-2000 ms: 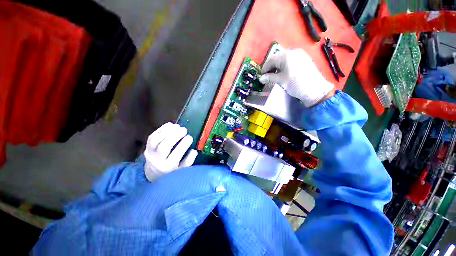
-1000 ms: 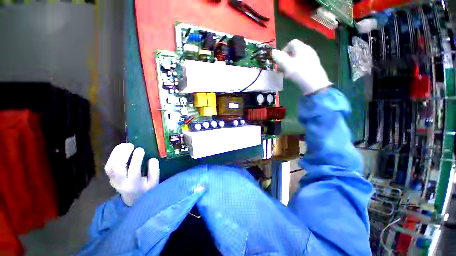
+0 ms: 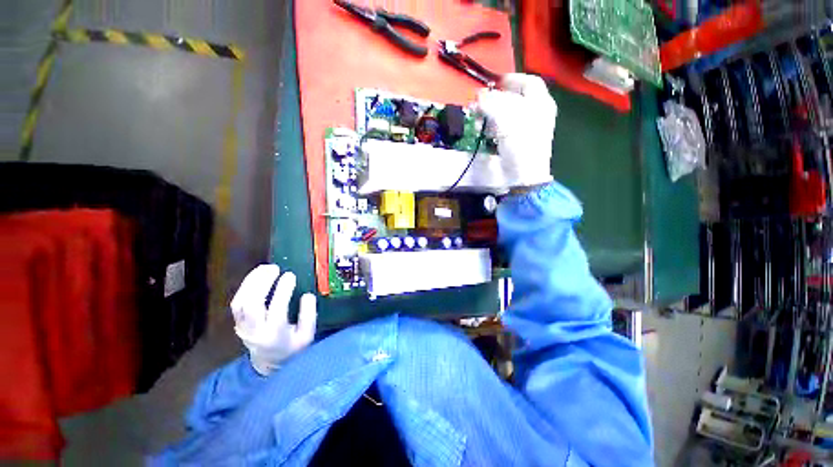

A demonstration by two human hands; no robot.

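Note:
A green power supply board [image 3: 343,196] lies component side up on the red mat [image 3: 333,57]. It carries two silver-white heatsinks [image 3: 427,271], yellow blocks, a brown transformer [image 3: 439,213] and a black wire over the upper heatsink. My right hand [image 3: 519,128], in a white glove, is at the board's upper right corner, fingertips near the wire's end and the cutter's tip; whether it grips anything cannot be told. My left hand [image 3: 272,316], in a white glove, is held off the bench's left edge, fingers apart, empty. Diagonal cutters [image 3: 469,58] and long-nose pliers [image 3: 391,27] lie above the board.
Another green board [image 3: 618,35] lies solder side up at the upper right, with a second red mat [image 3: 546,55] below it. A clear bag of parts [image 3: 680,139] is at the bench's right edge. Black racks stand right. A black and red covered stack [image 3: 173,264] stands left.
My right hand has moved from the board's left part to its upper right corner. My left hand has stayed off the bench edge, its fingers now spread. The view has turned.

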